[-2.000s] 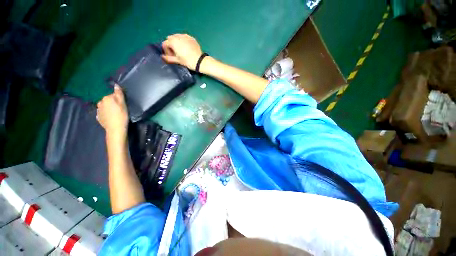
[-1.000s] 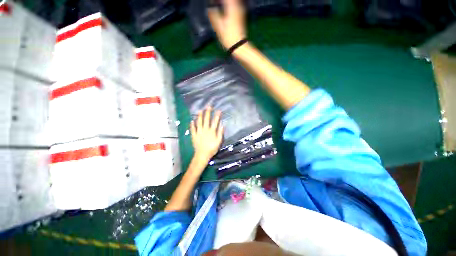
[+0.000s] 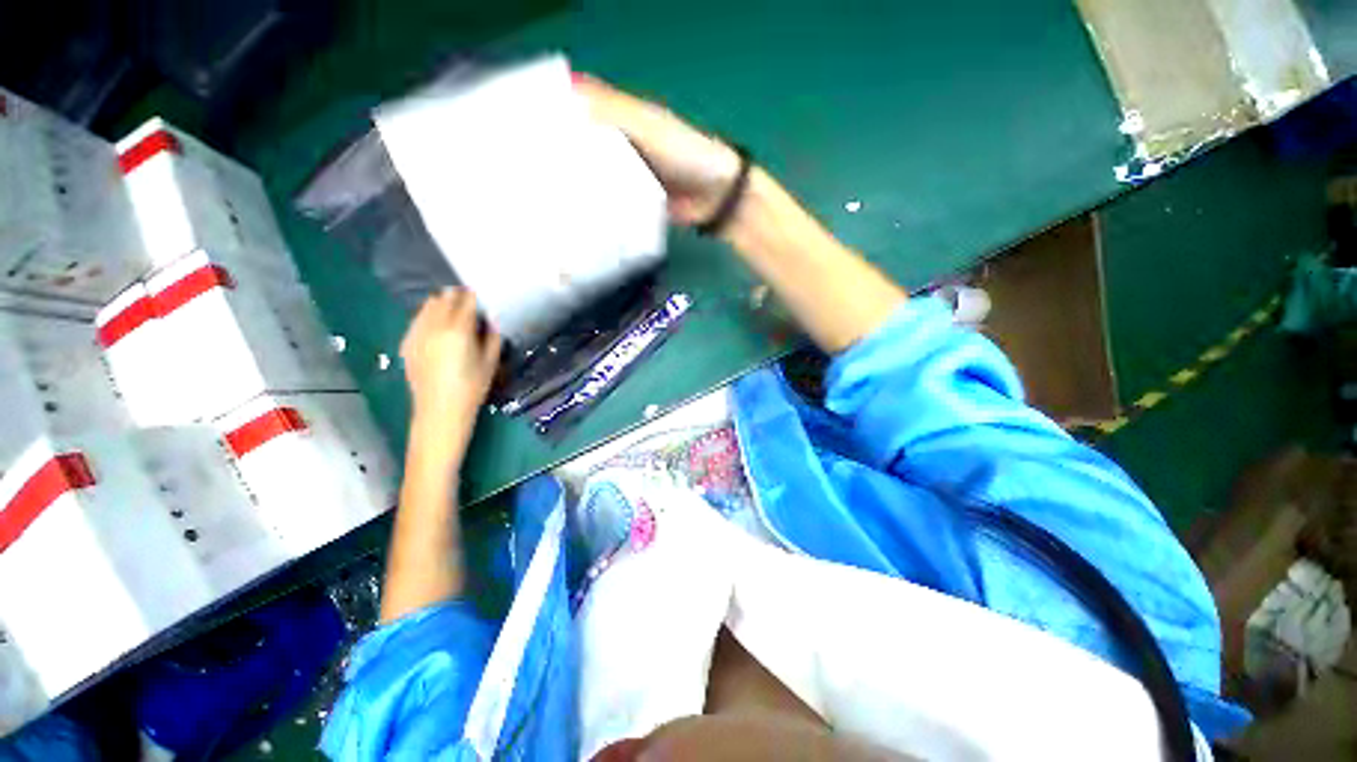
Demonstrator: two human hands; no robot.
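Note:
A white product box is held tilted over the dark mailing bags on the green table. My right hand grips the box at its far right side; the fingers are partly hidden by it. My left hand is at the box's near left corner, above the bags; its fingers are curled and blurred, and whether it holds the box or a bag's edge cannot be told. The bag flap with white lettering lies toward me, beneath and beyond the box's near edge.
White boxes with red bands stand stacked at the left. A tan cardboard sheet lies at the table's far right end. An open brown carton is below the table edge at the right. Dark parcels lie at the far left.
The view has turned. A white box is now in my right hand over the bags, where the bag lay flat before. My left hand has moved from the bag's surface to the box's near corner.

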